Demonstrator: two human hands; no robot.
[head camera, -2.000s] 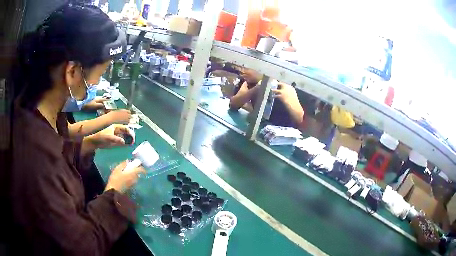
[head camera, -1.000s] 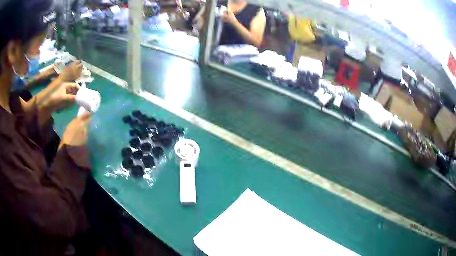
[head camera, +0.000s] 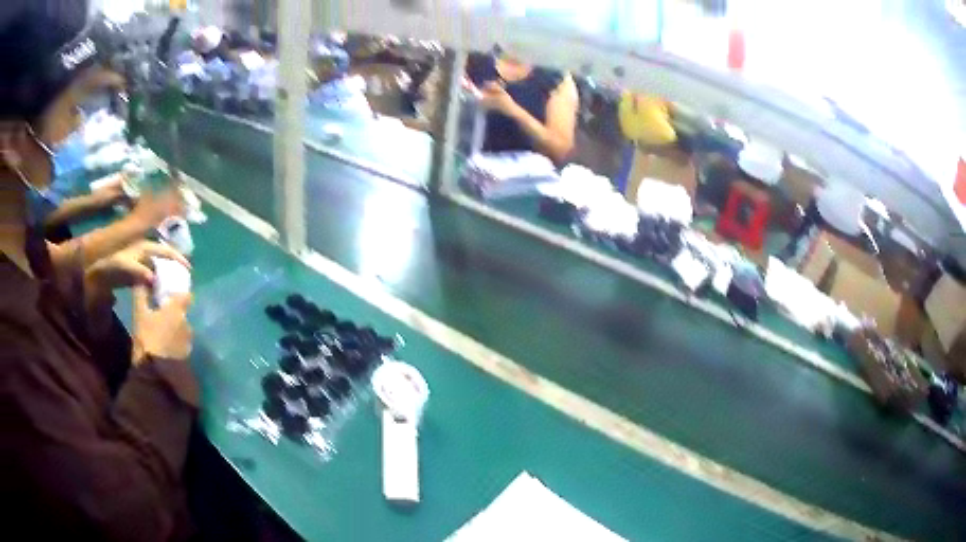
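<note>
Neither of my hands is in the picture. A white handheld fan lies on the green bench top, its round head towards the belt and its straight handle towards me. Left of it, several rows of black round caps lie on clear, shiny plastic film. The corner of a white sheet stack shows at the bottom edge, cut off by it.
At the left, a person in a brown top holds a white fan part in both hands. A white metal post stands by the belt edge. The dark green conveyor belt runs behind. Across it are a seated person, white parts and cartons.
The view has swung right since the first frame, then tilted up a little, so less of the white sheets shows. The neighbour's hands have shifted around the white part.
</note>
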